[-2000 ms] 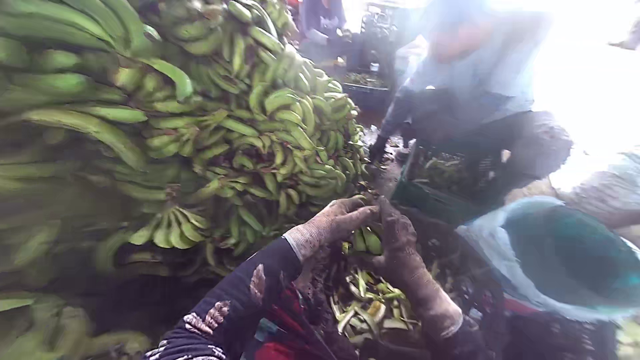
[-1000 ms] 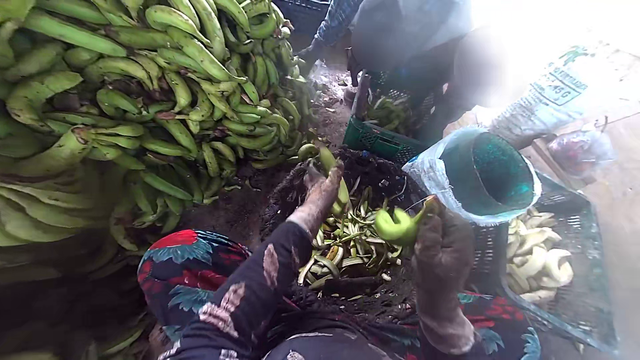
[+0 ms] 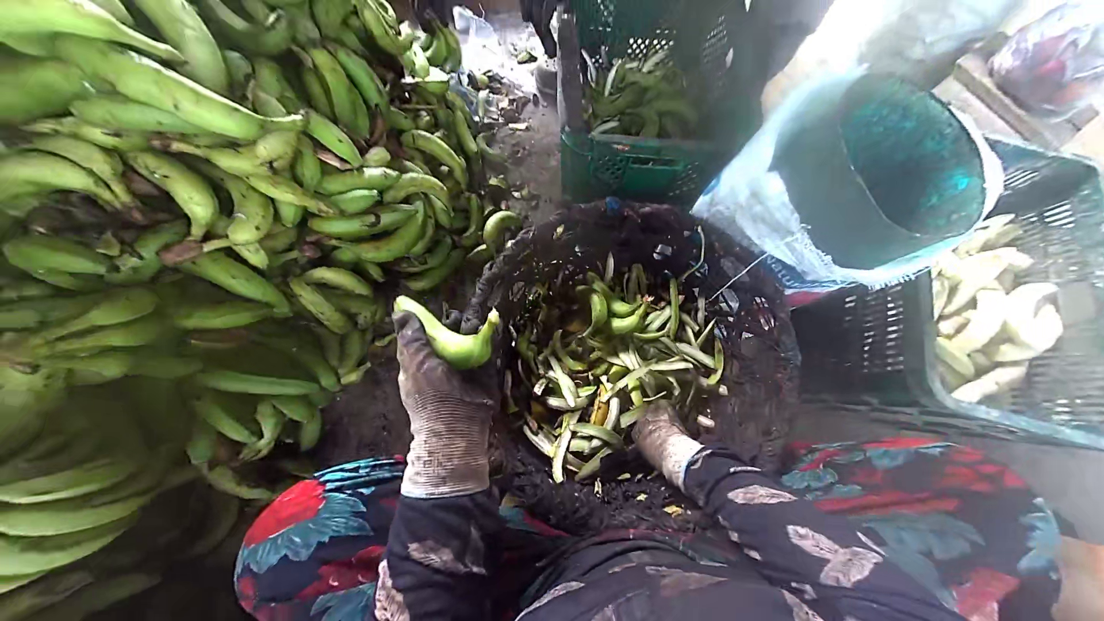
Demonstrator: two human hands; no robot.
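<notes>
My left hand (image 3: 444,397), in a worn knit-cuffed glove, grips a green plantain (image 3: 457,341) at the left rim of a dark woven basket (image 3: 768,345). Inside the basket lie many cut green peels (image 3: 604,379) and a few green fruits (image 3: 617,310). My right hand (image 3: 666,435), also gloved, reaches down into the lower right of the peels. Its fingers are hidden among them, so whether they hold anything does not show.
Green plantains (image 3: 224,172) are heaped high at the left. A green crate (image 3: 634,164) with green pieces stands beyond the basket. To the right are a plastic-wrapped green bucket (image 3: 914,164) and a dark crate (image 3: 888,354) with peeled plantains (image 3: 992,319).
My left hand has come out of the basket to its left rim, with a green plantain in it. My right hand has gone down into the peels. The view has shifted noticeably.
</notes>
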